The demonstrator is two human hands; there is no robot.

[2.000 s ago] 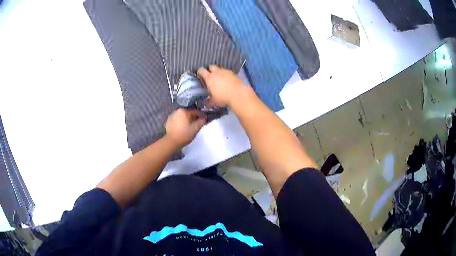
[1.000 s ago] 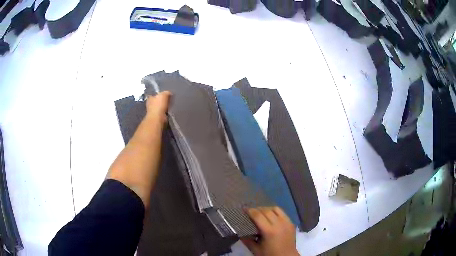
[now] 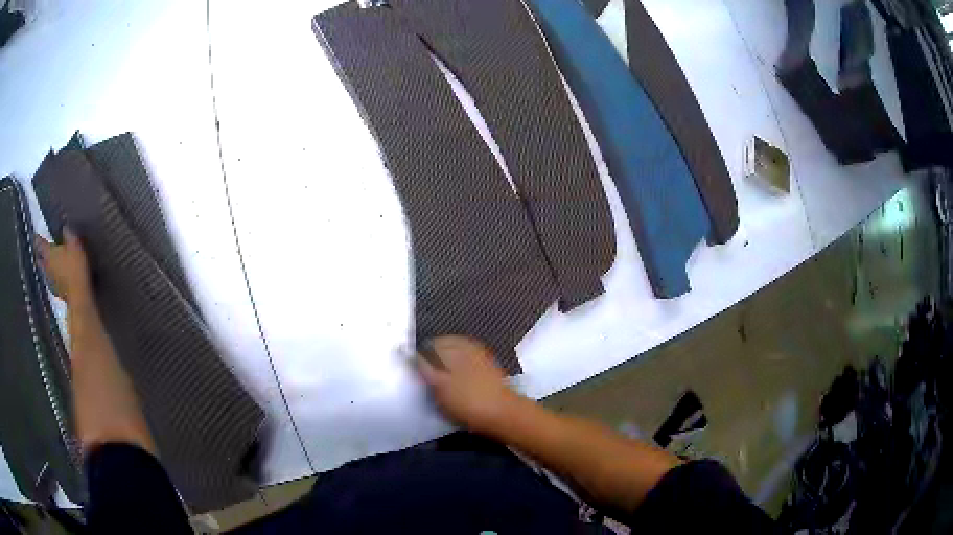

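Observation:
At the left, a stack of long grey-brown fine-striped panels [image 3: 172, 324] lies slanted over another grey-brown piece [image 3: 134, 183]. My left hand [image 3: 65, 266] is closed around the stack's left edge, near its upper end. In the middle lies a long grey-brown panel stack [image 3: 460, 219]. My right hand [image 3: 465, 381] is at its lower left corner, with a bit of dark cloth between the slightly blurred fingers. A second grey-brown panel [image 3: 533, 136] lies beside it, its lower end touching or overlapping the first.
A blue panel [image 3: 648, 178] and a narrow grey-brown panel [image 3: 695, 146] lie to the right. Beyond them are a small open box [image 3: 767, 165] and dark offcuts [image 3: 836, 110]. A dark stack [image 3: 29, 345] lies at the far left. Scraps cover the floor past the table edge.
The grey-brown stack held in both hands has left the middle; one now lies at the left under my left hand. My right hand has moved to the middle panel's lower corner. The view has shifted.

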